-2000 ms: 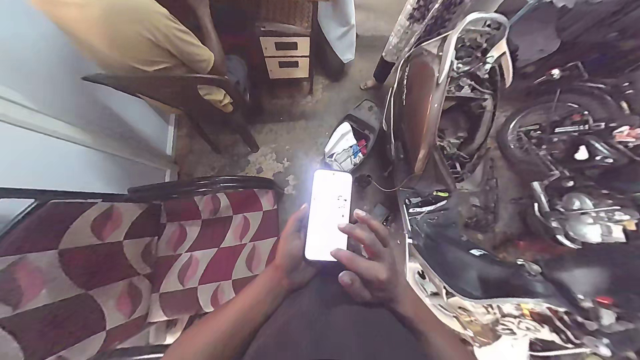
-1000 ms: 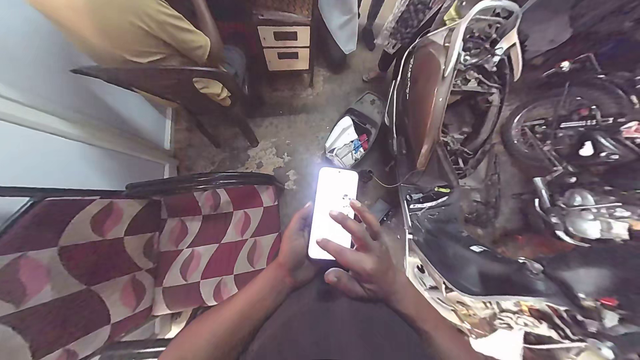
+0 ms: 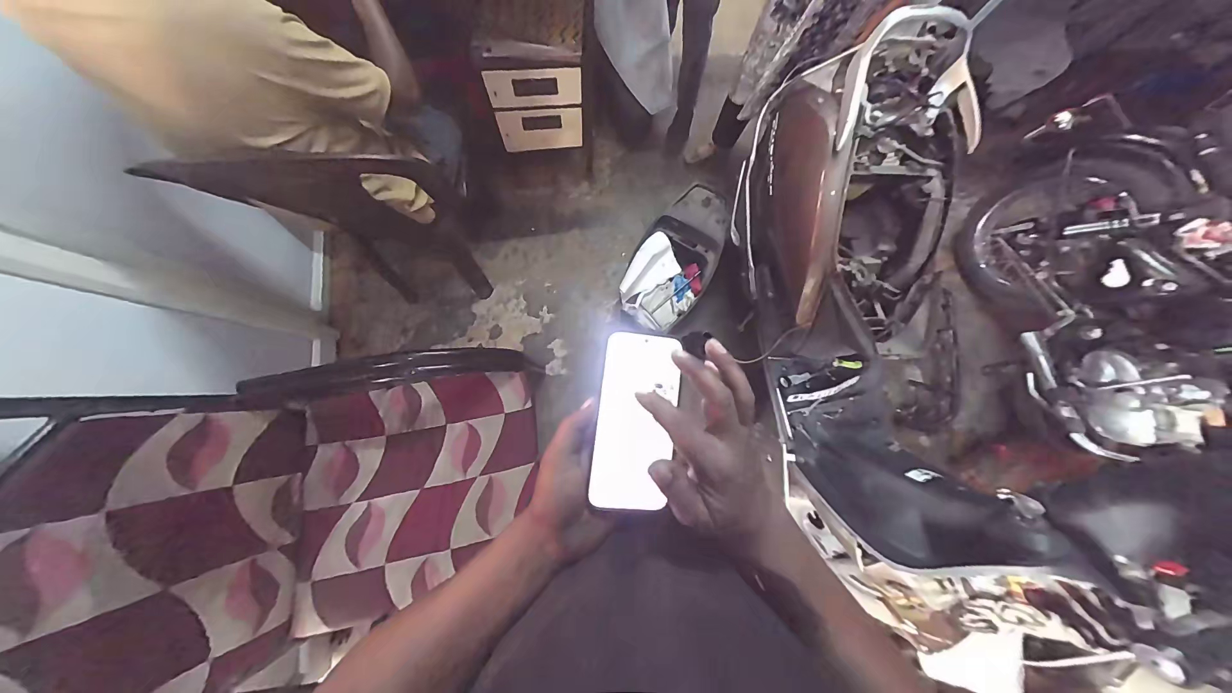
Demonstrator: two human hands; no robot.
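A smartphone (image 3: 630, 433) with a bright, nearly white screen is held upright in front of my lap. My left hand (image 3: 568, 481) grips it from the left side and from behind, so most of those fingers are hidden. Over the right part of the screen is my right hand (image 3: 717, 457), fingers spread and holding nothing; its index fingertip is at or just above the glass, and whether it touches cannot be told. Beyond the phone, on the floor, lies an open scooter under-seat bin (image 3: 707, 269) or similar container with white and blue items inside.
A sofa with patterned maroon cushions (image 3: 414, 472) is at the left. A person in a yellow shirt (image 3: 269, 87) sits on a wooden chair (image 3: 289, 168). Drawers (image 3: 539, 130) stand ahead, near other people's legs. Partly dismantled scooters (image 3: 799, 202) and a motorcycle (image 3: 1107, 250) crowd the right.
The fingers of my right hand have shifted over the phone screen, with the index fingertip now higher than one second ago. My left hand keeps its hold on the phone.
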